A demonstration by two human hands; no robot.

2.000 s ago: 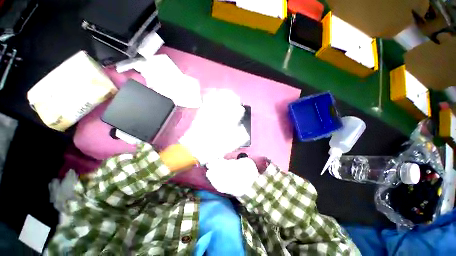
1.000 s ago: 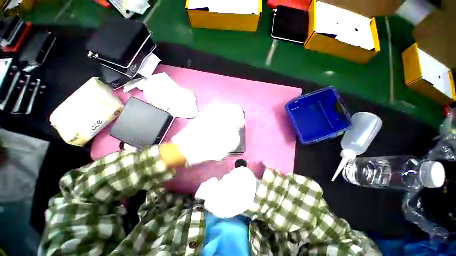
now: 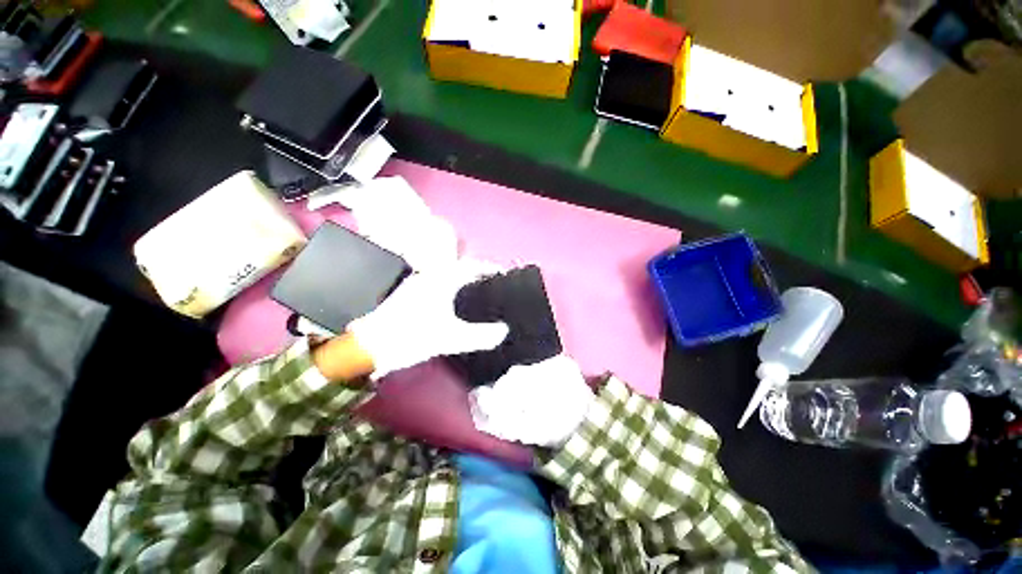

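Observation:
A square black device (image 3: 518,314) lies on the pink foam pad (image 3: 616,258) in front of me. My left hand (image 3: 431,325), in a white glove, is on its left side, thumb across its face and fingers at its far left edge. My right hand (image 3: 536,404), also white-gloved, is at the device's near edge; its fingertips are hard to make out. A second, grey-faced device (image 3: 342,276) lies on the pad to the left. A white wiping cloth (image 3: 406,221) lies above it and merges with my left glove.
Left: wipes pack (image 3: 219,243) and stacked devices (image 3: 312,101). Right: blue bin (image 3: 715,288), squeeze bottle (image 3: 802,331) and lying clear bottle (image 3: 857,412). Yellow cartons (image 3: 740,107) and a red case (image 3: 639,34) stand on the green surface beyond.
The black device, mostly covered by my left hand before, now shows most of its face. My right hand has moved up from near my body to the device's near edge. The view has shifted.

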